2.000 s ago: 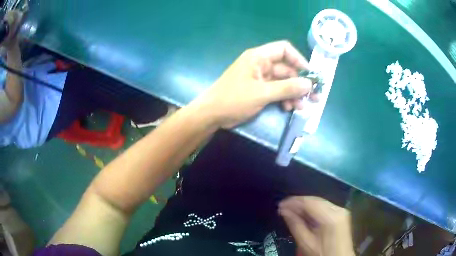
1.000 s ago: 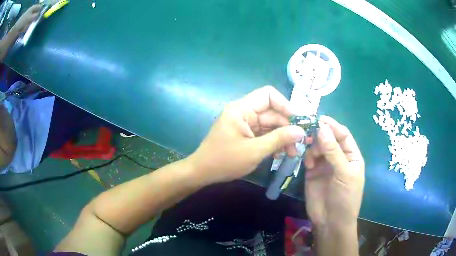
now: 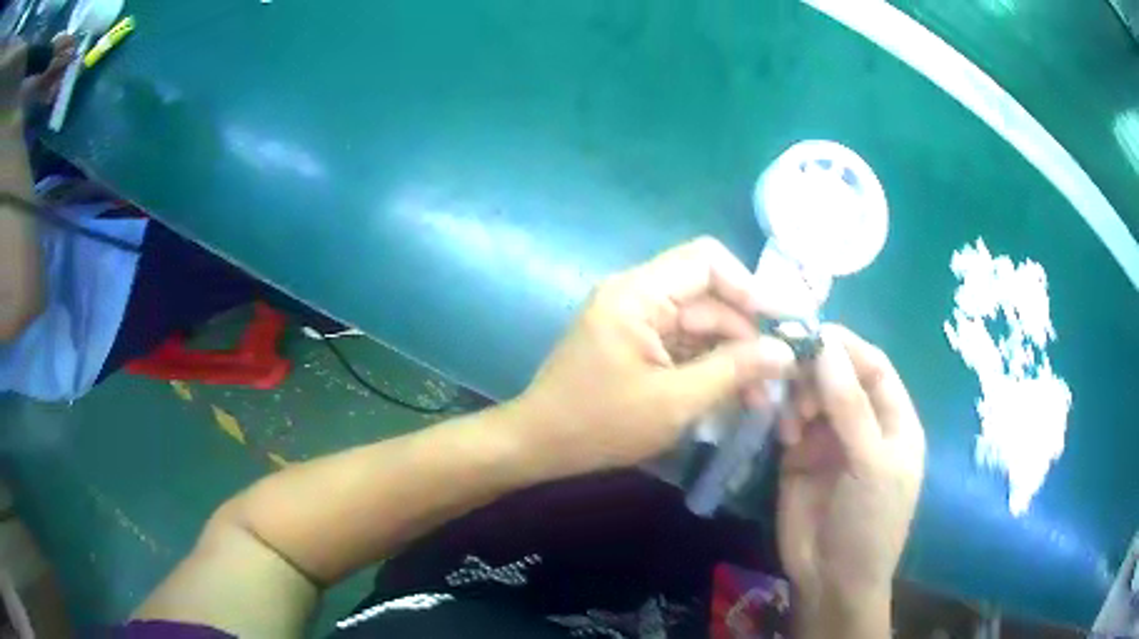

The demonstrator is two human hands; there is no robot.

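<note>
The white fan housing (image 3: 824, 210) lies on the green bench, its round head away from me and its handle pointing toward the bench's near edge. My left hand (image 3: 675, 356) pinches the small dark circuit board (image 3: 796, 338) at the neck below the ring. My right hand (image 3: 856, 462) has its fingertips at the board's right side, touching or very near it; whether it holds a small part cannot be seen. A grey battery (image 3: 731, 468) lies by the handle below my fingers, blurred. The handle is mostly hidden by both hands.
A loose pile of small white parts (image 3: 1018, 387) lies on the bench at right. A white strip (image 3: 962, 87) edges the far side. At far left are a neighbouring worker's arm (image 3: 15, 225) and a yellow object (image 3: 110, 41). A red object (image 3: 219, 353) stands on the floor.
My right hand has come up from below the bench edge to the board, beside my left hand. The fan sits lower in view than two seconds ago. My left hand still pinches the board.
</note>
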